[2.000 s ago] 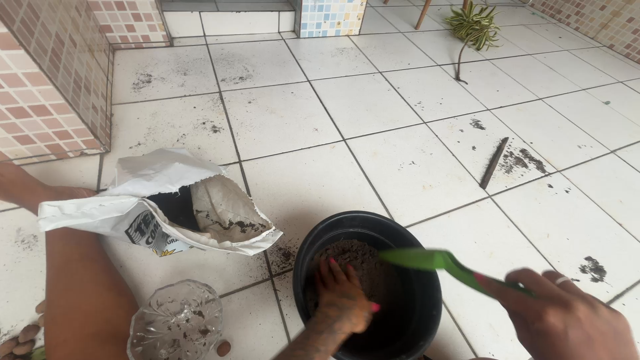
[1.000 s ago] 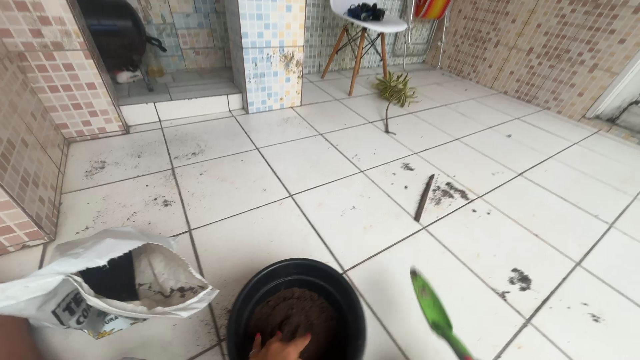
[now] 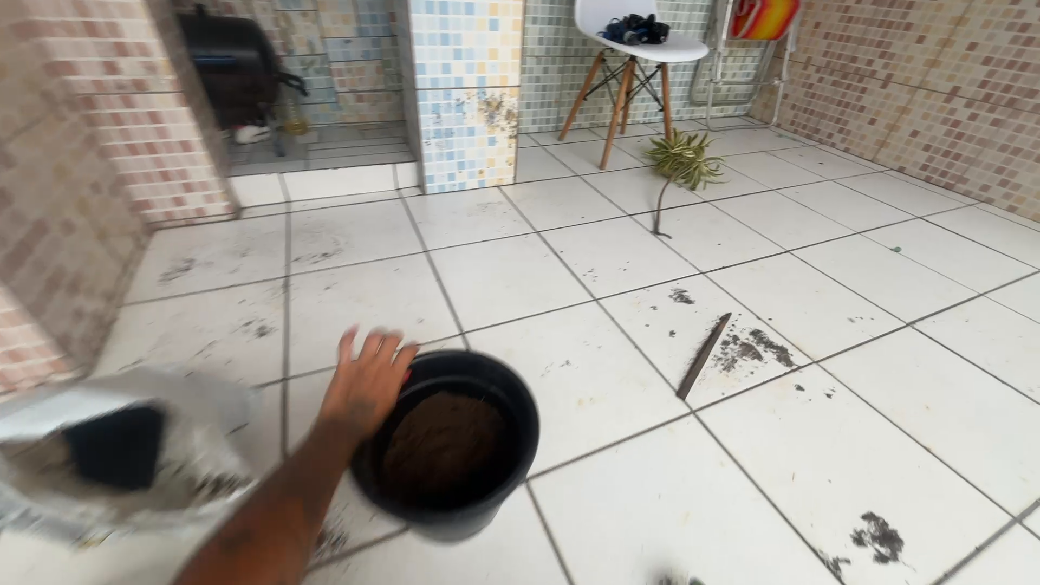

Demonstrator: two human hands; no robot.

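A black plastic plant pot (image 3: 455, 520) stands on the floor with brown soil (image 3: 445, 443) inside. My left hand (image 3: 366, 386) is at the pot's left rim, fingers apart and pointing away from me; whether it touches the rim is not certain. My right hand is out of view, and so is the green trowel. At the lower left lies an open white bag (image 3: 195, 414) of dark potting soil, blurred. Farther off, a plant with striped leaves (image 3: 684, 158) and a long bare stem lies on the tiles.
A dark narrow strip (image 3: 704, 356) lies beside spilled soil (image 3: 751, 348) on the white tiles. More soil (image 3: 877, 536) is at the lower right. A white chair (image 3: 658, 50) with wooden legs stands behind the plant, near a tiled pillar (image 3: 465, 97). Tiled walls border both sides.
My left hand has come out of the pot's soil to its left rim. The green trowel, in my right hand two seconds ago, has left the view. The view has tilted up.
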